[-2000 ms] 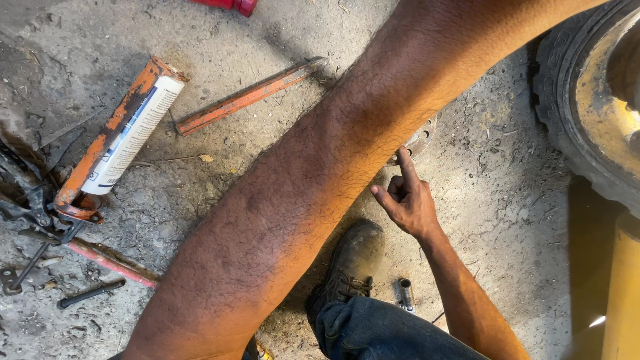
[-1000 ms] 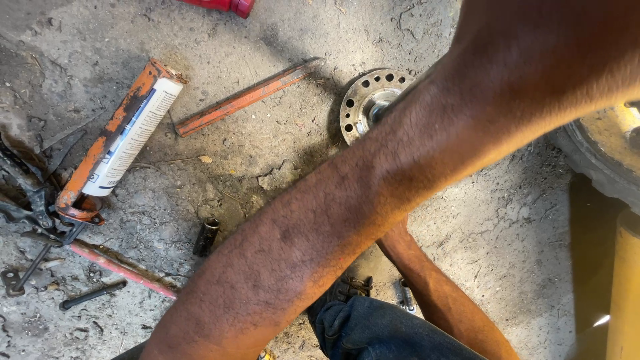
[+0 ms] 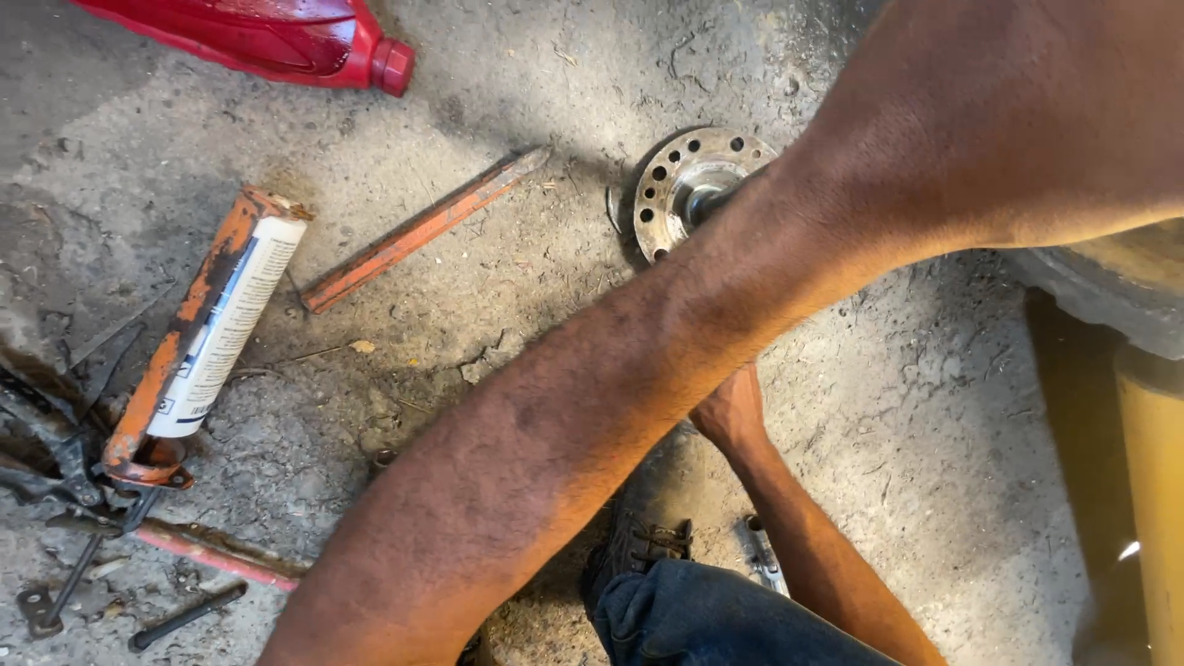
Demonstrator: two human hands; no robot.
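My left forearm crosses the head view from the lower left to the upper right, close to the camera. What appears to be my left hand [image 3: 1017,120] fills the upper right corner, its fingers outside the frame. Beneath that forearm, the back of my right hand [image 3: 731,407] shows by the wrist; its fingers are hidden, so whether they hold anything cannot be told. A round metal flange [image 3: 659,215] with a ring of holes and a central hub lies on the concrete just above the left forearm, which partly covers it.
At left lie an orange caulking gun [image 3: 176,342] with a white cartridge [image 3: 231,324], an orange metal bar [image 3: 416,236] and a dark rod [image 3: 188,616]. A red plastic bottle [image 3: 305,46] lies at top. A ratchet [image 3: 766,555] is near my boot [image 3: 638,546]; a yellow cylinder [image 3: 1156,499] stands right.
My right hand, seen two seconds ago with its index finger extended over the flange, is now mostly behind my left forearm. The left forearm has shifted, uncovering much of the flange. More of the red bottle shows.
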